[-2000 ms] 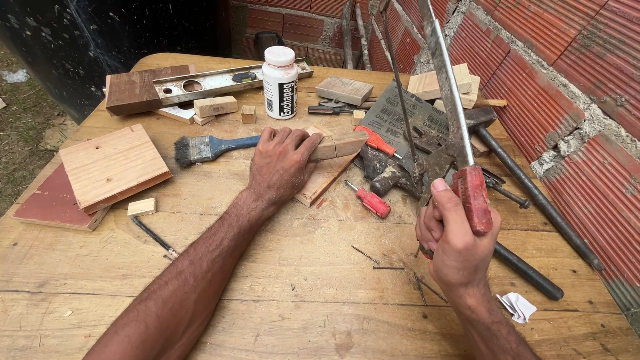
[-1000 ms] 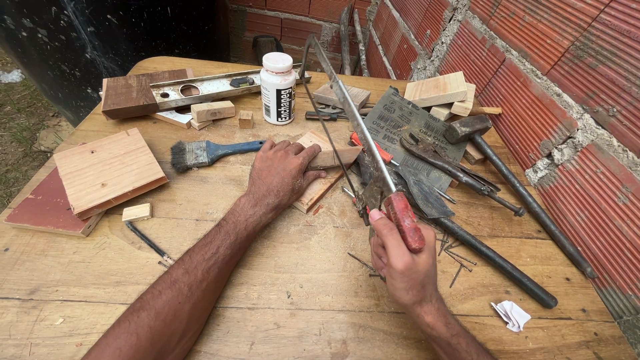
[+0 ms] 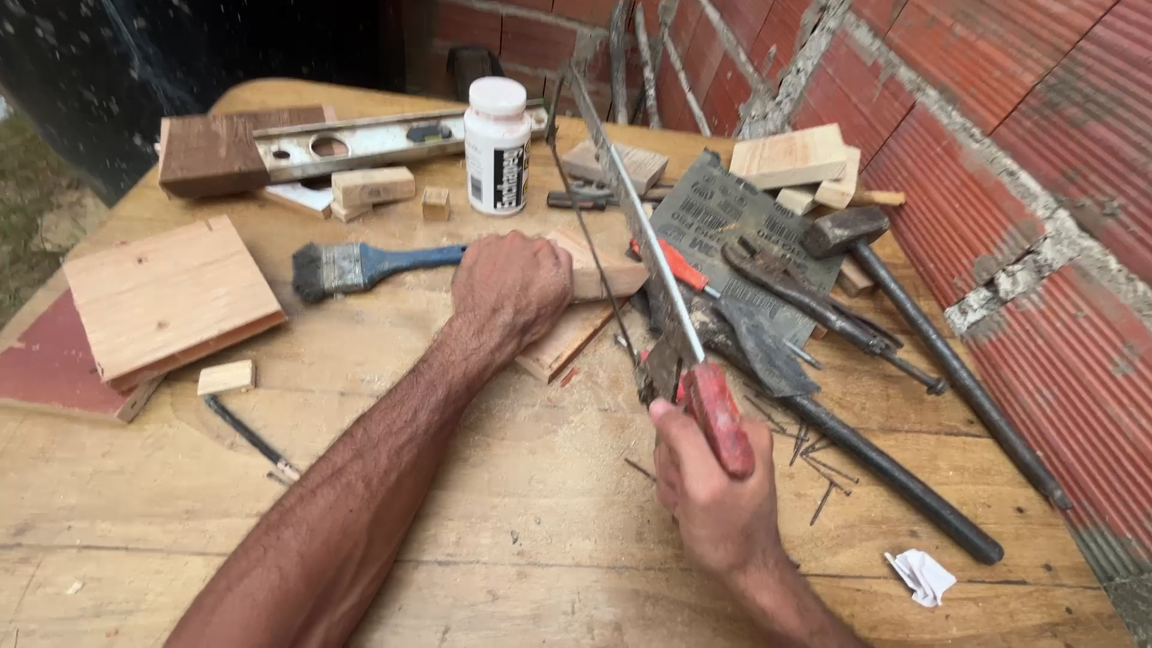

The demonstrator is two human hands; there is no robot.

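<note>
My right hand [image 3: 715, 490] grips the red handle of a hacksaw [image 3: 630, 198], whose frame rises up and to the left, with its thin blade on the left side. The blade passes in front of a small wooden block [image 3: 605, 270]; whether it touches the wood I cannot tell. My left hand [image 3: 513, 283] presses down on that block, its fingers curled and partly hidden. Beneath the block lies a flat wood piece [image 3: 562, 346]. A paintbrush with a blue handle [image 3: 396, 259] lies just left of my left hand. Sawdust is scattered around the wood.
A white bottle [image 3: 498, 148] stands behind my left hand, near a metal spirit level [image 3: 369, 139]. Square boards [image 3: 171, 301] lie at left. On the right are sandpaper [image 3: 720, 216], pincers [image 3: 801, 292], a hammer [image 3: 936, 315], loose nails [image 3: 823, 468] and a brick wall [image 3: 1017, 180].
The hacksaw has come left and down, from right of the wooden block to across it. My left hand has stayed on the block.
</note>
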